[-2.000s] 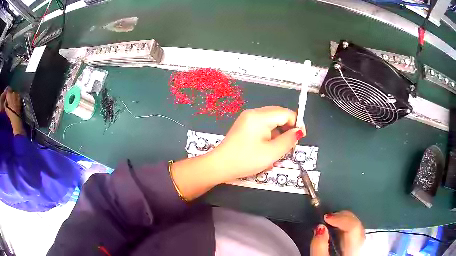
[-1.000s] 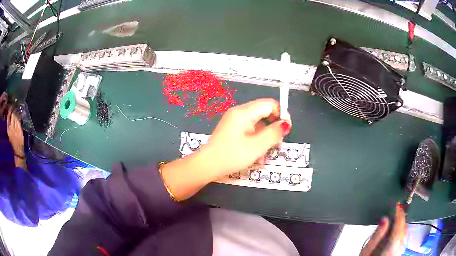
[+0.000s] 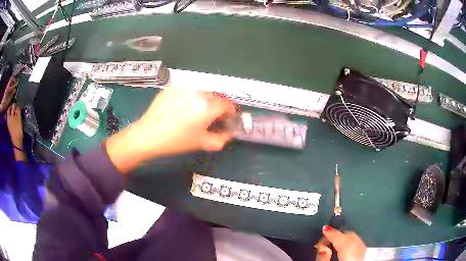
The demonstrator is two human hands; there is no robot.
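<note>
My left hand is blurred above the middle of the mat, with its fingers closed on the near end of a strip circuit board, which is lifted and blurred. Tweezers cannot be made out in it. A second strip board lies flat on the mat near the front edge, its row of dark-ringed spots facing up. My right hand is at the bottom, holding the soldering iron with its tip pointing up and away, right of the flat board and not touching it. The red wire pile is mostly hidden behind my left hand.
A white rail crosses the bench, with a stack of strip boards at its left. A black fan stands right, a tip-cleaner holder far right. A solder spool is left. Another person's hand is far left.
My left hand has moved left and away from me, lifting the far board off the mat. The upright white tweezers no longer show. My right hand has brought the iron back left from the holder.
</note>
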